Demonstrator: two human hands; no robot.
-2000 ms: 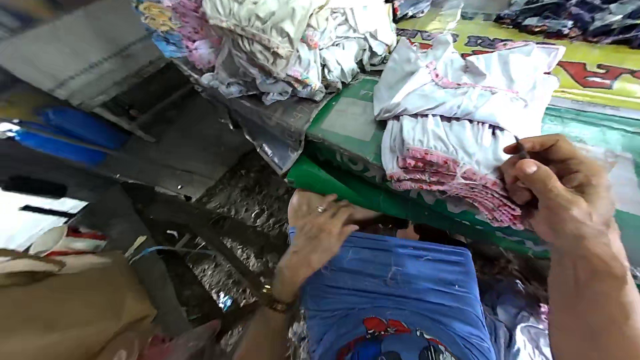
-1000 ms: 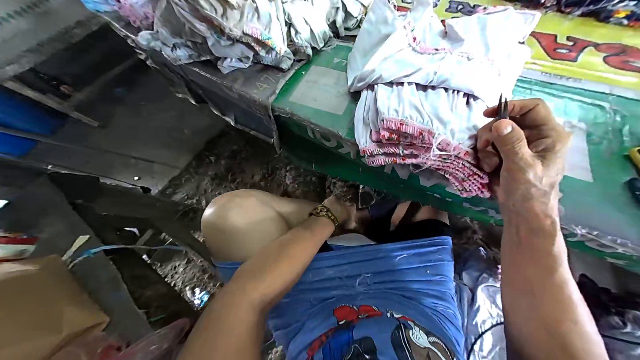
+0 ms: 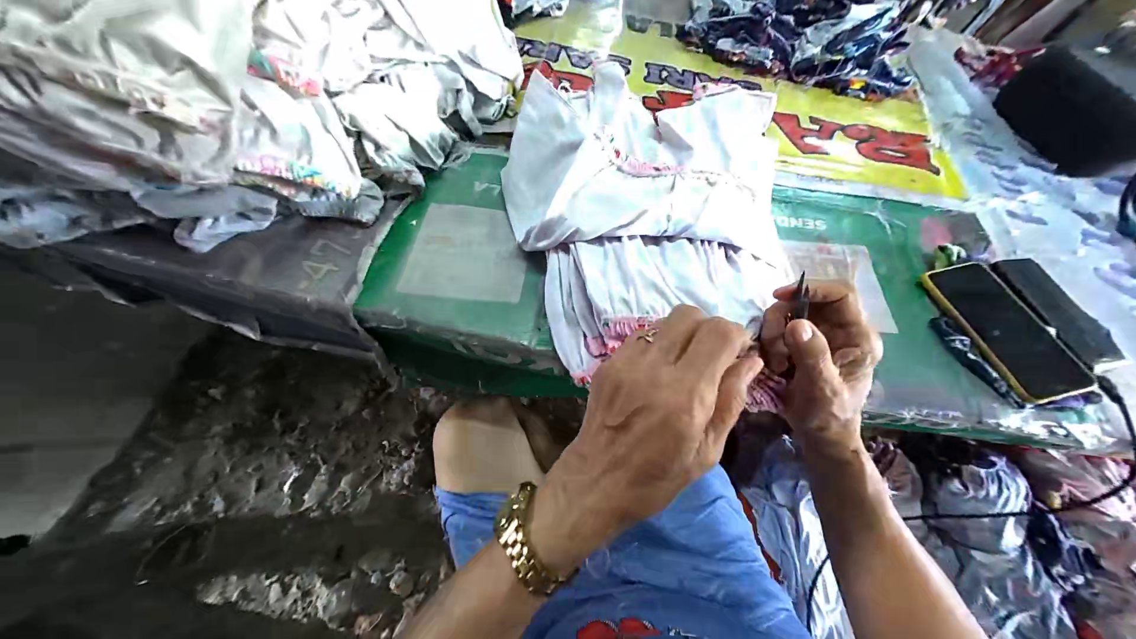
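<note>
A stack of folded white garments with pink frilled edges (image 3: 652,209) lies on the green-covered table edge in front of me. My left hand (image 3: 666,382), with a ring and a gold watch, reaches over the stack's near edge, its fingertips bent against the pink trim. Whether it pinches cloth is hidden. Beside it, at the stack's right corner, my right hand (image 3: 825,355) holds a small dark pointed tool (image 3: 800,297), its tip upward; the kind is unclear. The two hands nearly touch.
Heaped white garments (image 3: 373,98) are at the left. Dark patterned cloth (image 3: 799,44) lies at the back. A phone with a yellow edge (image 3: 1012,333) rests at the right, near a black cable (image 3: 1123,444). Bundled clothing (image 3: 976,506) sits below the table.
My left hand has come up from my lap to the near edge of the stack, beside my right hand. The right hand still holds the dark tool.
</note>
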